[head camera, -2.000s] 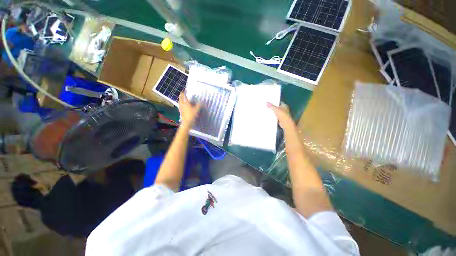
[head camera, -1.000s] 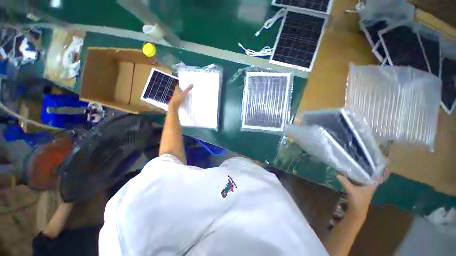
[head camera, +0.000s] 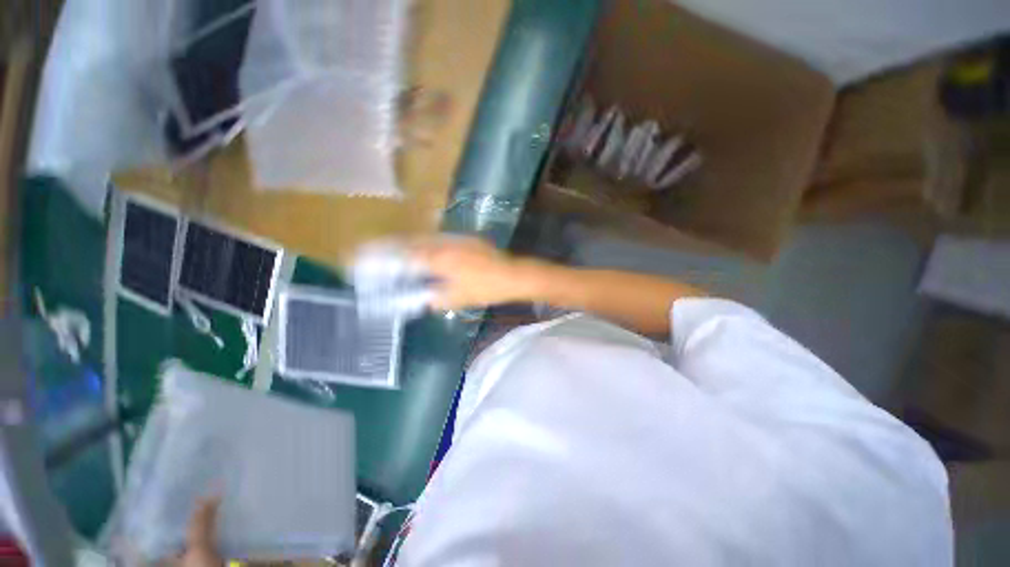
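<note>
The picture is blurred. My right hand (head camera: 460, 272) grips a small whitish, shiny bundle (head camera: 388, 284) above the bench, which looks like bagged panels seen nearly end-on. My left hand (head camera: 202, 534) is partly cut off by the bottom edge and holds a bagged panel (head camera: 260, 471), its pale face showing through ribbed plastic. Another bagged panel (head camera: 338, 338) lies on the green bench, between my hands, with its grid lines showing. Two bare dark solar panels (head camera: 228, 266) lie side by side at the left, with white cables (head camera: 199, 319) beside them.
A large open carton (head camera: 720, 133) stands beyond the bench, with several bagged panels (head camera: 637, 146) on edge inside. Empty ribbed bags (head camera: 327, 122) lie on the brown cardboard sheet (head camera: 443, 122). More framed panels in plastic (head camera: 205, 89) lie at upper left.
The view has swung right, bringing the large carton into sight. My left hand now holds the white-faced bagged panel, seen closer. My right hand still holds its bundle, now over the bench edge.
</note>
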